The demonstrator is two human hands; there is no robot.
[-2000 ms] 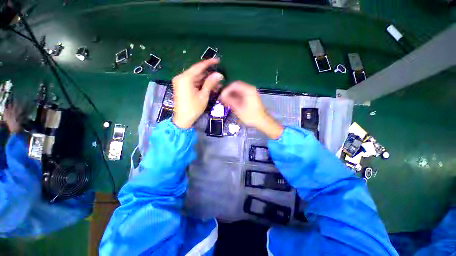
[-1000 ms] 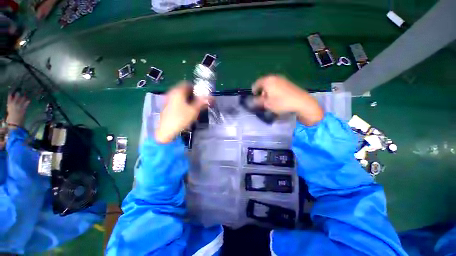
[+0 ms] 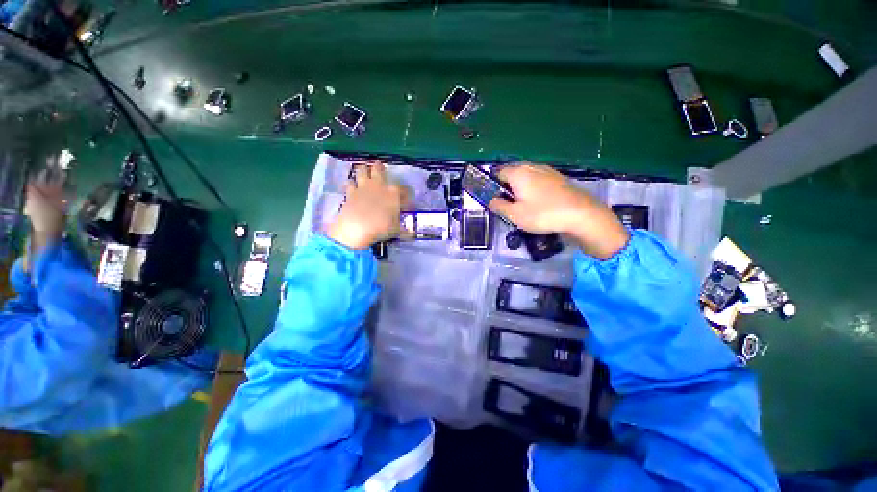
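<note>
My right hand (image 3: 556,199) is at the upper middle of the translucent tray (image 3: 423,332), gripping a small dark elongated board (image 3: 484,184), tilted. Just below it a dark screen with bright edges (image 3: 475,231) lies in the tray. My left hand (image 3: 368,207) is at the tray's upper left, fingers bent down; whether it grips anything cannot be told. A part with a white face (image 3: 426,226) lies beside its thumb. Black phone housings (image 3: 535,351) lie in the right column, partly under my right sleeve. Another dark piece (image 3: 540,245) lies below my right hand.
Loose screens (image 3: 351,118) and boards (image 3: 688,86) lie on the green bench beyond the tray. A slanting grey post (image 3: 798,120) stands at the right. Loose parts (image 3: 740,288) lie right of the tray. At left are a fan (image 3: 171,325), cables and another worker's hand (image 3: 45,200).
My hands have come down onto the upper tray. The shiny piece near my left hand a second ago no longer shows there. The dark board now shows clearly in my right hand. The view has shifted.
</note>
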